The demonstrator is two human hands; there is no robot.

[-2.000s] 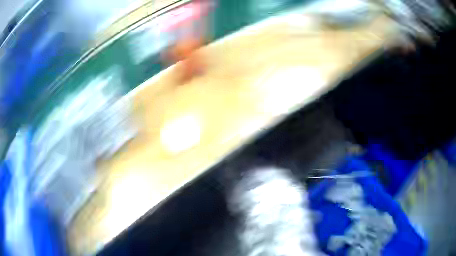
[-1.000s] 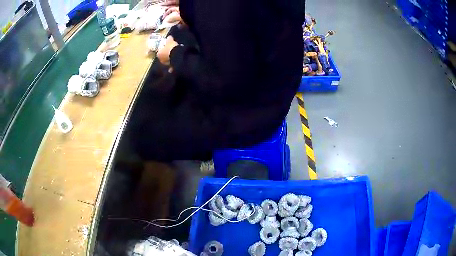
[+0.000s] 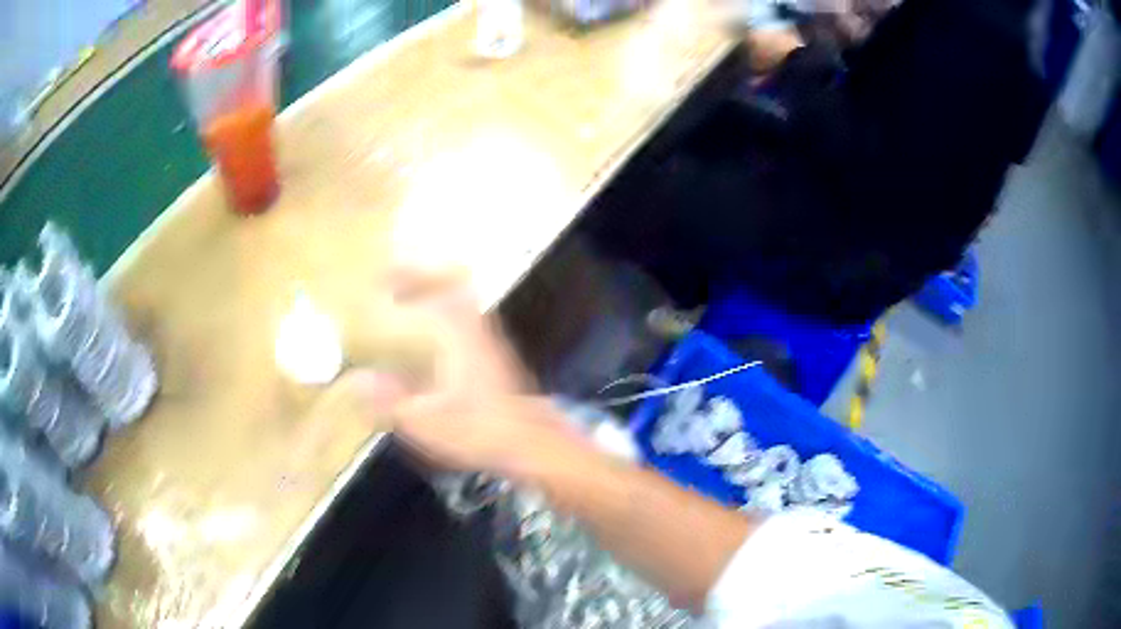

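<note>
My right hand [image 3: 461,381] is bare and blurred, with a white sleeve behind it at the lower right. It is over the bench edge, with thumb and fingers apart and nothing visible between them. A small white bottle [image 3: 307,344] is on the tan bench [image 3: 369,160], just left of my thumb; any contact is too blurred to tell. Several grey-white ribbed bodies [image 3: 98,338] stand at the left of the bench. My left hand is out of the picture.
A red-lidded cup [image 3: 240,123] is at the bench's far edge. Another white bottle [image 3: 498,31] stands farther along. A blue tub [image 3: 904,498] with ring pieces [image 3: 781,473] is beyond my forearm. A dark-clothed person [image 3: 861,184] sits upper right. More grey-white pieces [image 3: 578,565] lie below my forearm.
The view has turned left, bringing the ribbed bodies and the whole cup into view. My right hand has come in from the lower right over the bench edge.
</note>
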